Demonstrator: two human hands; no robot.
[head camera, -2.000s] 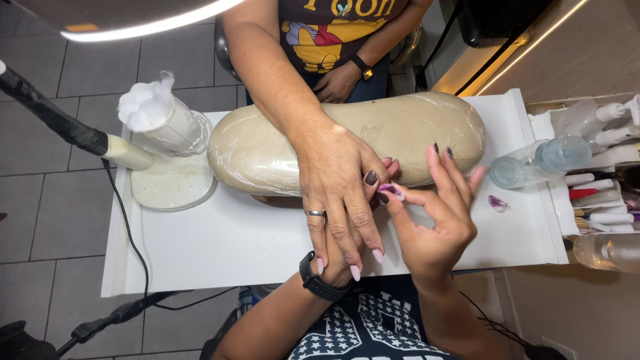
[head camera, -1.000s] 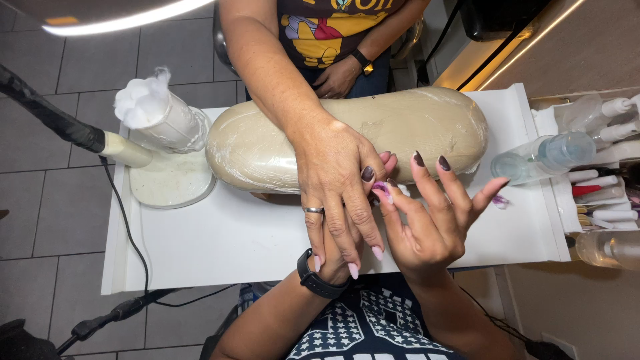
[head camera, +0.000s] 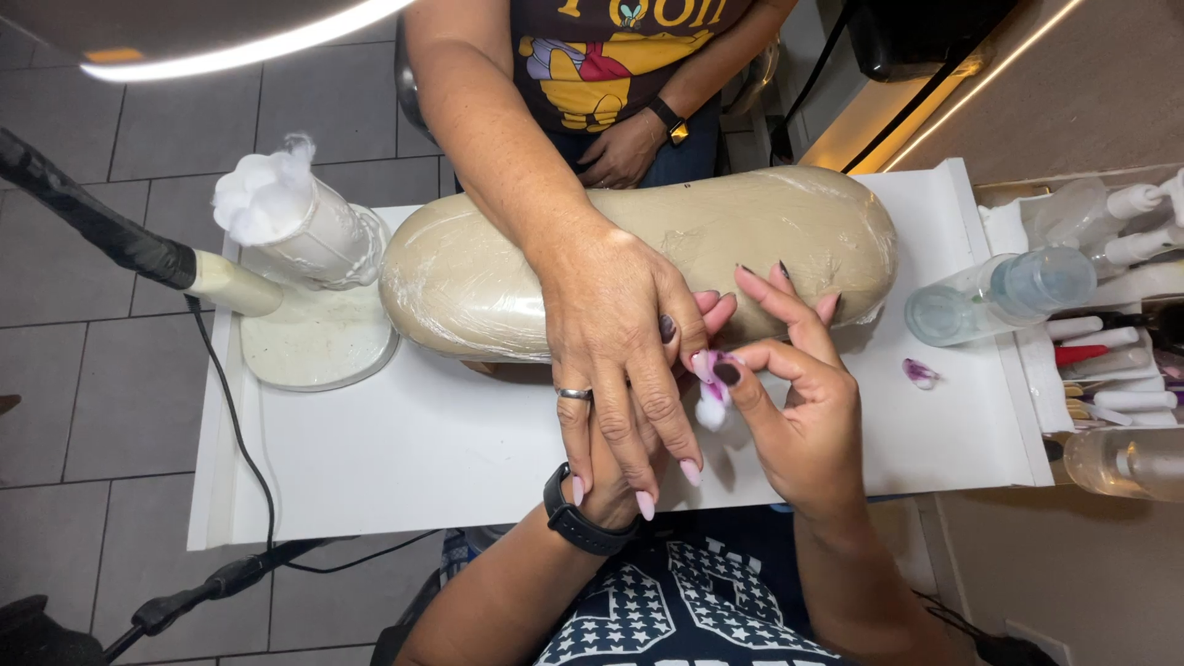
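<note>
My right hand (head camera: 800, 407) pinches a purple-stained cotton piece (head camera: 712, 388) between thumb and index finger, at the thumb tip of another person's hand (head camera: 615, 314). That hand lies palm down, with pink nails and a ring, its forearm across a plastic-wrapped beige armrest cushion (head camera: 795, 231). My left hand (head camera: 638, 444), with a black band at the wrist, is under the other person's hand and holds it; most of it is hidden, but its dark-nailed thumb shows beside their index finger. Another stained cotton piece (head camera: 920, 373) lies on the white table (head camera: 416, 462) at the right.
A white ornate cup (head camera: 324, 231) with cotton stands on the round lamp base (head camera: 319, 342) at the left. A clear pump bottle (head camera: 999, 291) is at the table's right edge, beside a rack of bottles and tools (head camera: 1110, 370). The lit lamp (head camera: 250, 42) hangs at upper left.
My right hand stays at the other person's thumb while its fingers have shifted and curled. More of the cotton now shows below my fingertips. The other person's hand has hardly moved.
</note>
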